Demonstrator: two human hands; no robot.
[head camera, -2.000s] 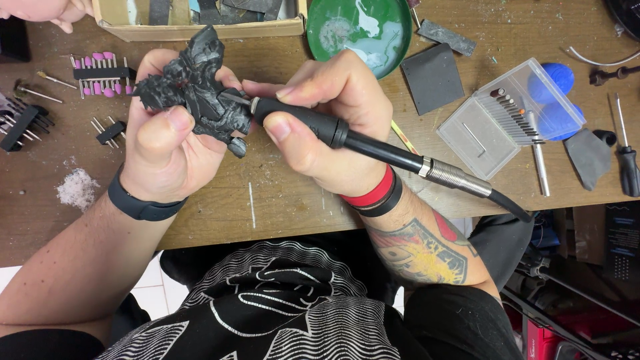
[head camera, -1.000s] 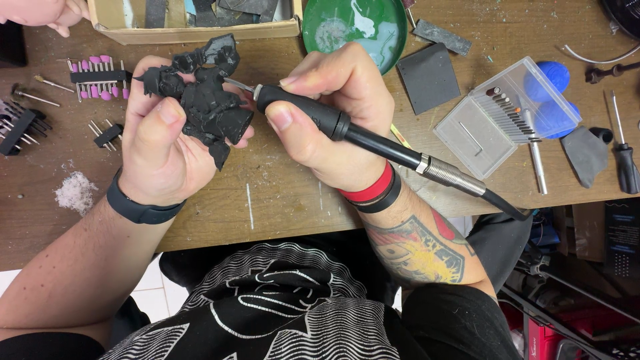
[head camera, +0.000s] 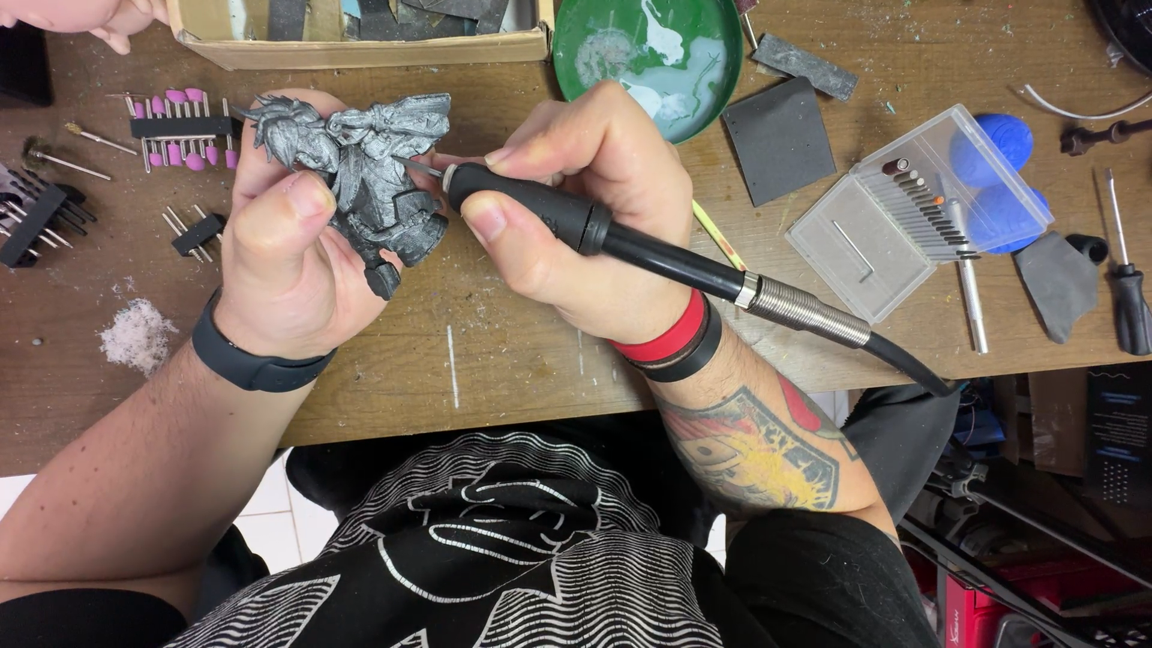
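A dark grey sculpted figurine with spiky hair (head camera: 373, 180) lies on its side in my left hand (head camera: 288, 225), held between the thumb and the fingers behind it. My right hand (head camera: 594, 198) grips the black handpiece of a flexible-shaft rotary tool (head camera: 531, 205) like a pen. Its thin metal bit points left and meets the figurine's middle, or sits very close to it; contact cannot be told for sure. From the handpiece a spring-covered black cable (head camera: 805, 310) runs down to the right.
Pink grinding bits in a black holder (head camera: 184, 128) and a pile of pale shavings (head camera: 137, 336) lie left. Behind are a cardboard box (head camera: 360, 49) and a green dish (head camera: 643, 63). To the right are a grey square sheet (head camera: 778, 139), a clear bit case (head camera: 864, 247) and a screwdriver (head camera: 1129, 306).
My left hand has turned the figurine, so a different side of it, with the spiky hair at the left, now shows. My right hand still holds the rotary tool, in nearly the same place.
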